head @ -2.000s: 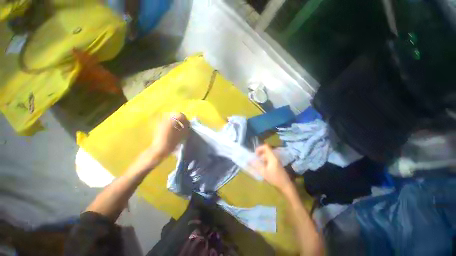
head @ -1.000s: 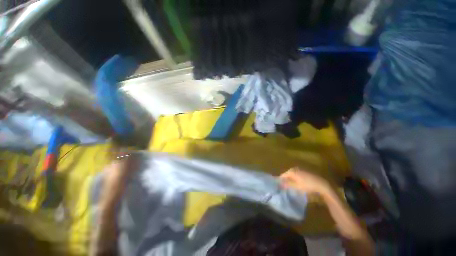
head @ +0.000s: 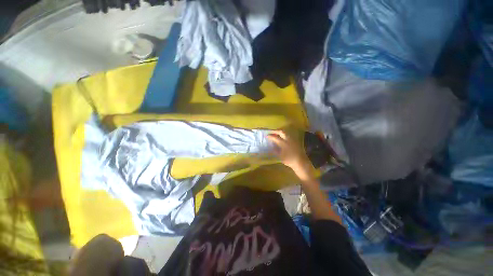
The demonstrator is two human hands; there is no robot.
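Note:
A pale blue garment (head: 143, 161) lies on the yellow pressing table (head: 70, 178). Its crumpled bulk is at the left. One long narrow panel stretches right along the raised yellow sleeve board (head: 232, 165). My right hand (head: 283, 146) grips the panel's right end, at the right part of the board. My left hand (head: 98, 255) shows only as a dark, blurred shape cut by the lower left edge, away from the garment. Its fingers cannot be made out. A dark iron (head: 318, 149) with an orange part stands at the table's right edge.
A blue strip (head: 164, 75), a pale blue heap (head: 213, 40) and black cloth (head: 289, 43) lie at the far edge. A grey bundle (head: 389, 124) and blue plastic (head: 378, 40) are at the right. Blue cords and a small crate (head: 382, 223) are below right.
The panel was stretched between both hands above the table; now it lies along the board. My left hand has let go and moved down left. The view has turned and tilted down.

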